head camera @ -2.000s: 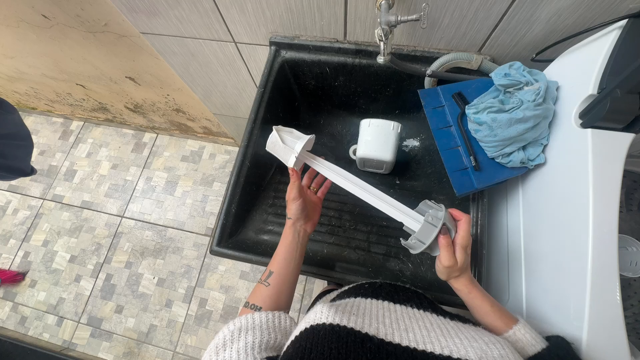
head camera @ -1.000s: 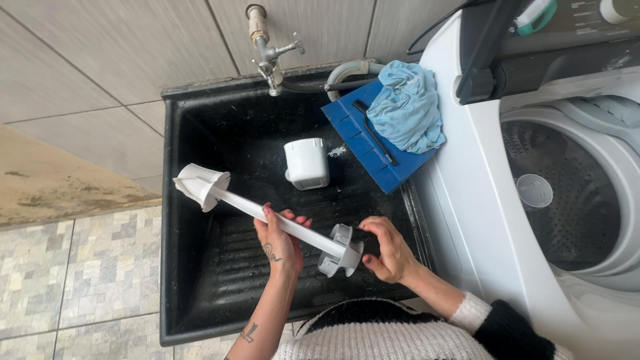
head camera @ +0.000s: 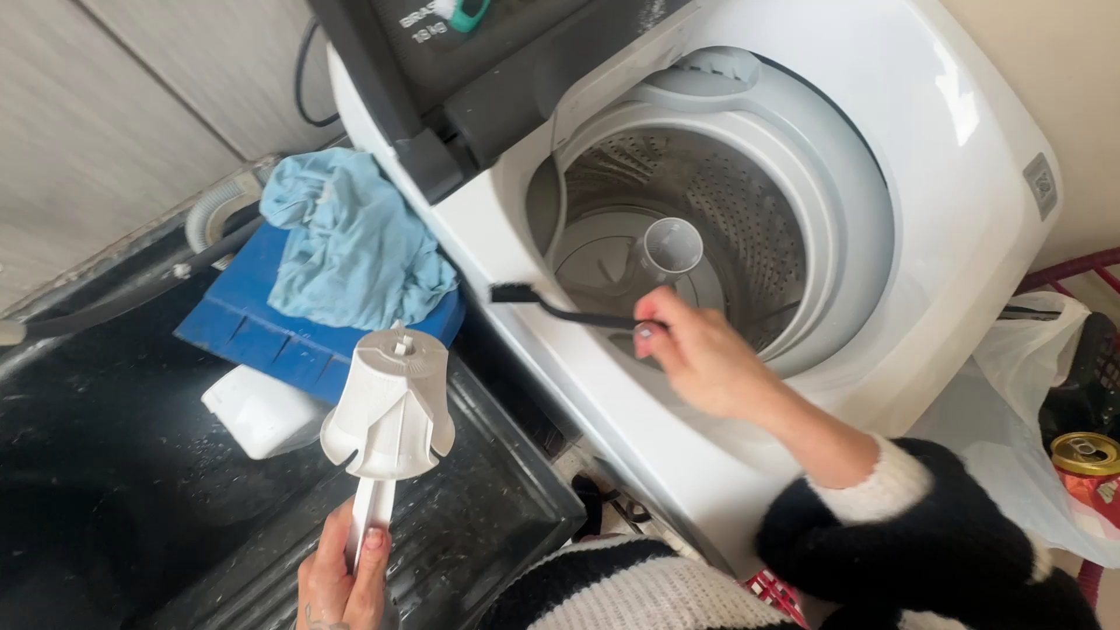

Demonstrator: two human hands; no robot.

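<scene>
My left hand [head camera: 341,569] grips the shaft of a white plastic washing machine agitator part [head camera: 389,420], its flared cone end upright over the black sink. The part's other end is hidden. My right hand [head camera: 700,350] holds a black-handled brush [head camera: 577,315] by the handle, above the front rim of the open washing machine [head camera: 560,350]. The brush's bristles point left. Inside the drum [head camera: 744,219] a round grey hub [head camera: 673,245] stands up from the bottom.
A light blue cloth [head camera: 350,236] lies on a blue plastic board [head camera: 254,315] across the black sink [head camera: 114,490]. Under its edge sits a white plastic container [head camera: 262,411]. A grey hose [head camera: 214,210] runs behind. At right are a plastic bag [head camera: 980,420] and a drink can [head camera: 1085,464].
My right hand has let go of the white part and now holds the black brush, which lay on the blue board. My left hand has turned the part upright. The view has swung right.
</scene>
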